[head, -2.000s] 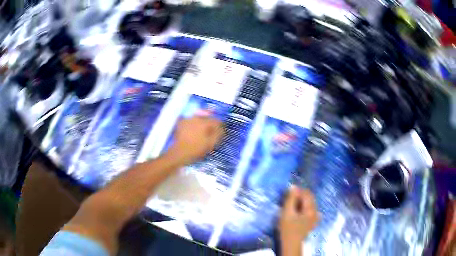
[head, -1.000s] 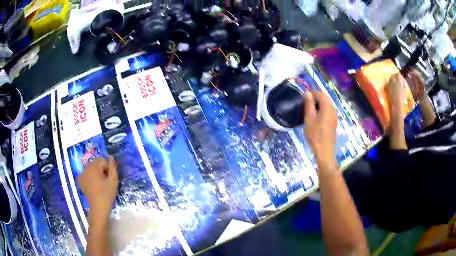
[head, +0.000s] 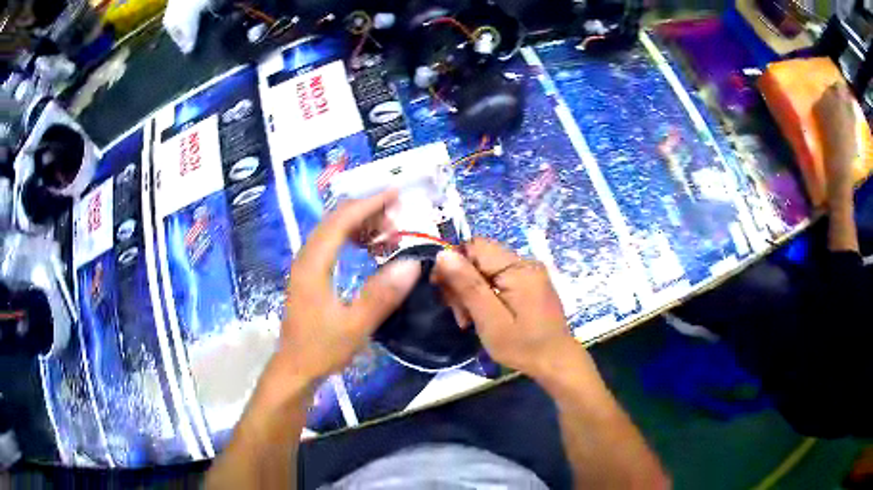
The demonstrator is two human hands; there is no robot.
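Observation:
A white housing with a black ball module in its round opening lies in front of me near the bench's front edge. A thin red-orange wire runs across the opening between my hands. My left hand is on the left side of the housing, thumb over the black part and fingers at the white arm. My right hand pinches the wires at the opening's right side. The wire ends are hidden by my fingers.
Black camera heads with loose wires lie along the far side. White-and-black units stand at the left. Blue printed sheets cover the bench. At the right, another person's hand rests on an orange packet.
The white housing with its black centre has come from the right to in front of me. My left hand, empty before, is now on it, and both hands have come together at its wires.

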